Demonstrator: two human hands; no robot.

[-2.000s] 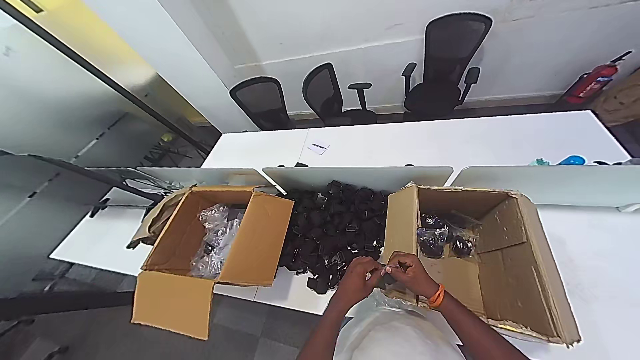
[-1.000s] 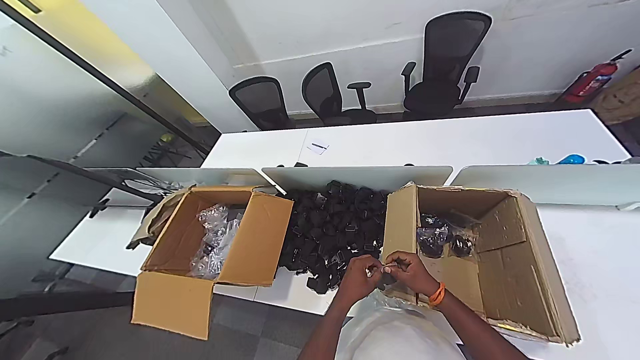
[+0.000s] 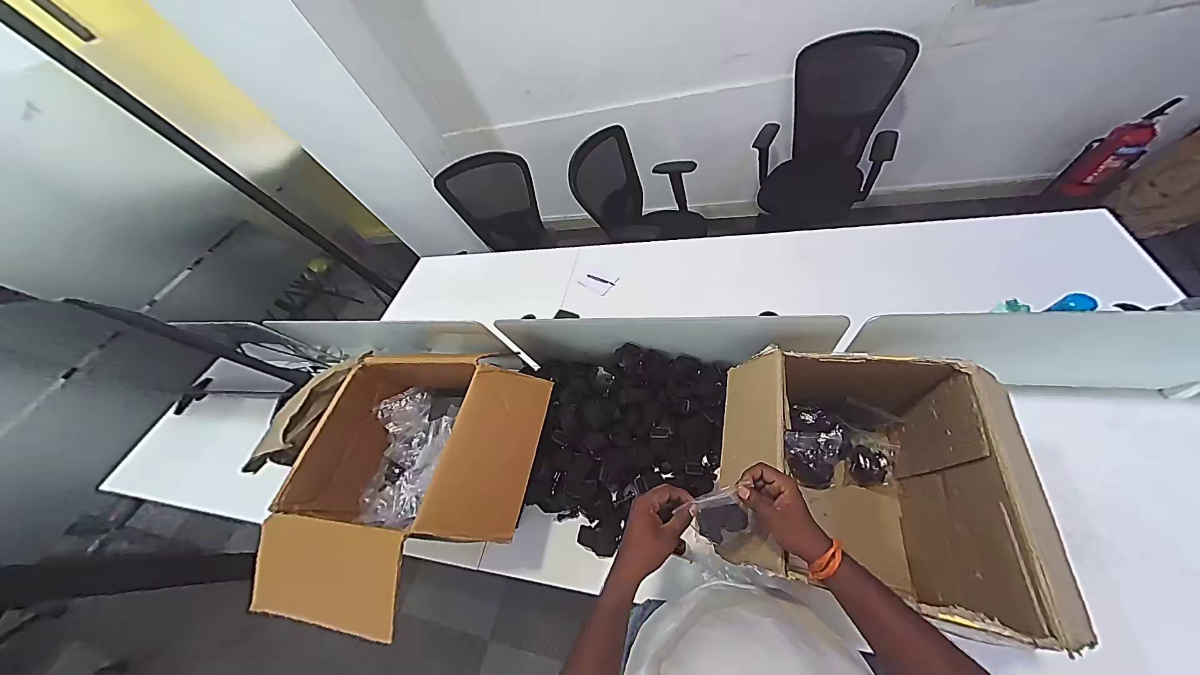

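My left hand and my right hand pinch the top edge of a clear plastic bag between them. A dark item shows inside the bag; its kind is unclear. Beyond my hands a heap of black strapped items with buckles lies on the white desk. To the right, an open cardboard box holds dark items in clear plastic. On the left stands another open cardboard box with crumpled clear plastic bags in it.
Low frosted partitions run behind the boxes. Past them is a second white table with a pen on paper and a blue item. Several black mesh chairs and a red fire extinguisher stand by the wall.
My hands have moved slightly apart, and the clear bag now shows stretched between them with a dark item inside. The boxes and the heap look unchanged.
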